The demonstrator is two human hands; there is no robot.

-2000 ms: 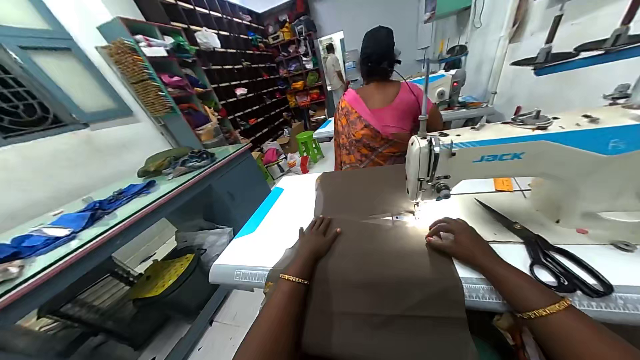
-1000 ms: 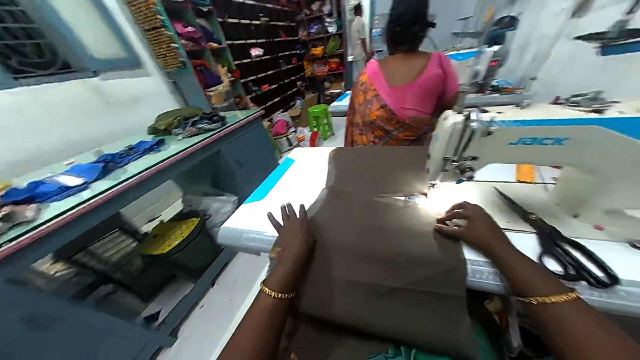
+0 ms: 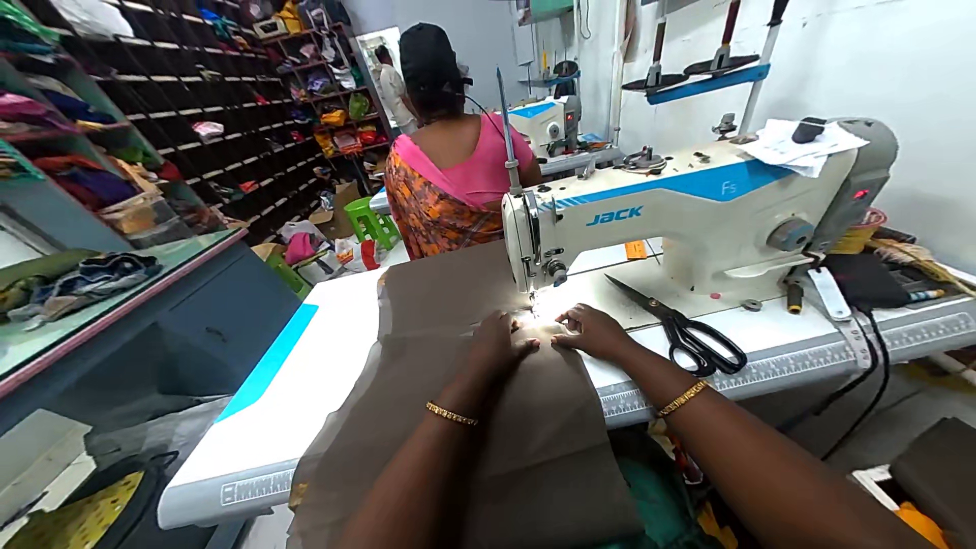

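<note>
Brown-grey cloth [image 3: 450,396] lies over the table of a white Jack sewing machine [image 3: 656,198] and hangs down its front edge. My left hand [image 3: 499,343] rests on the cloth just left of the lit needle area [image 3: 535,305], fingers bent, thumb toward the right. My right hand [image 3: 591,332] is at the cloth's right edge, thumb and forefinger close together at the fabric; whether they pinch it is hard to tell. Black-handled fabric shears [image 3: 679,328] lie with blades part open on the machine bed, right of my right hand.
A person [image 3: 457,168] sits ahead with their back to me, near another sewing machine [image 3: 545,122]. A glass-topped counter [image 3: 191,267] with folded clothes stands left. White papers [image 3: 808,145] lie on the machine's arm. A measuring tape [image 3: 854,343] hangs over the table edge at right.
My left hand has moved right across the cloth, from its left side to beside the needle area. My right hand stays near the cloth's right edge. The view has swung right.
</note>
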